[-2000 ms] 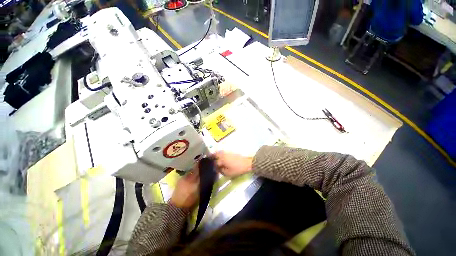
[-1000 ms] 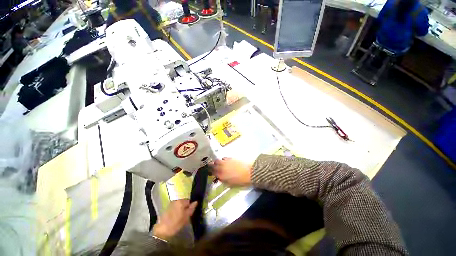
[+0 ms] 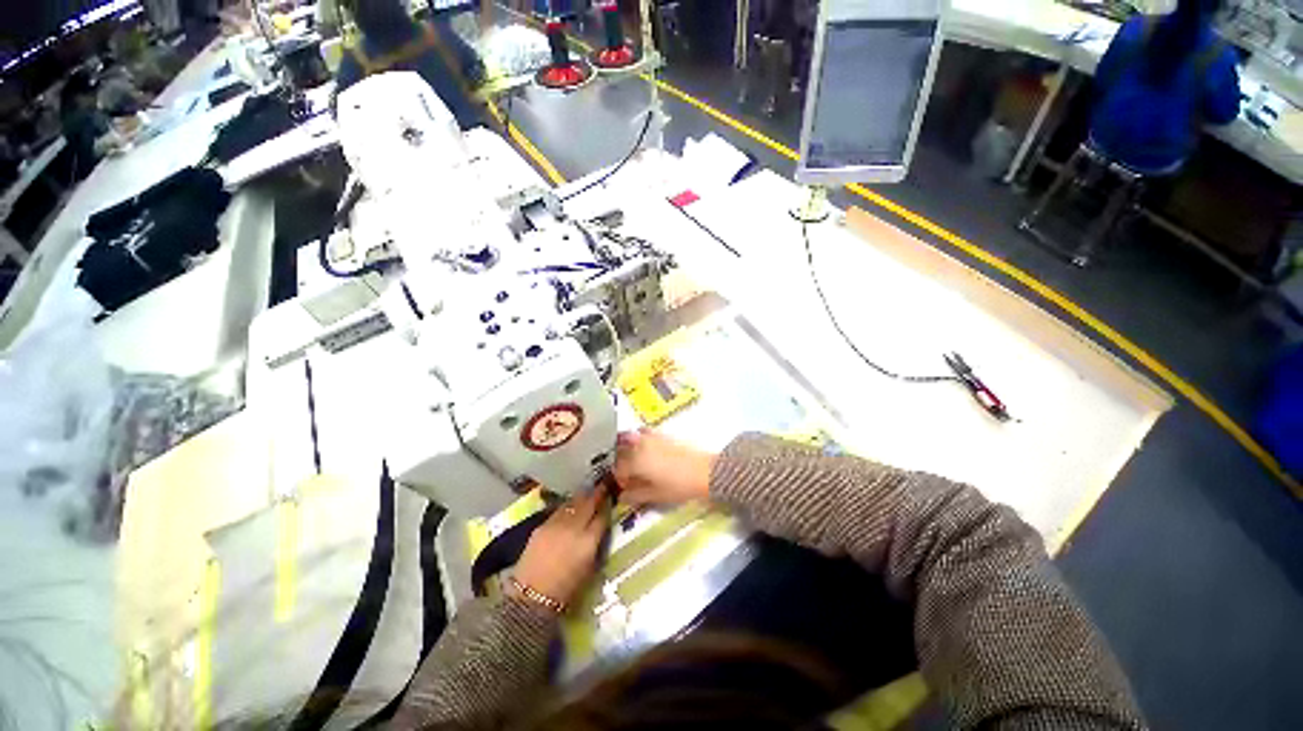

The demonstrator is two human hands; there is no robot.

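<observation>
The white sewing machine head [image 3: 500, 336] with its round red-and-white emblem stands in front of me. My left hand [image 3: 565, 550] and my right hand [image 3: 660, 471] meet just below the emblem at the needle area, which the fingers mostly hide. The left hand has its fingers on the black fabric strip [image 3: 503, 546], which curves out on its left side. The right hand's fingertips pinch at the strip's end by the needle. Sewn black lengths [image 3: 375, 600] hang in curves left of the machine.
A yellow block [image 3: 659, 389] lies right of the needle. Red snips [image 3: 979, 387] on a cord lie right on the table. A white-framed screen [image 3: 863, 100] stands behind. Black fabric piles [image 3: 150, 236] and clear plastic [image 3: 65, 443] are left. A person in blue [image 3: 1165, 93] sits beyond.
My left hand has moved up from the lower part of the strip to the needle beside my right hand. The strip now bends to the left. The view has shifted slightly.
</observation>
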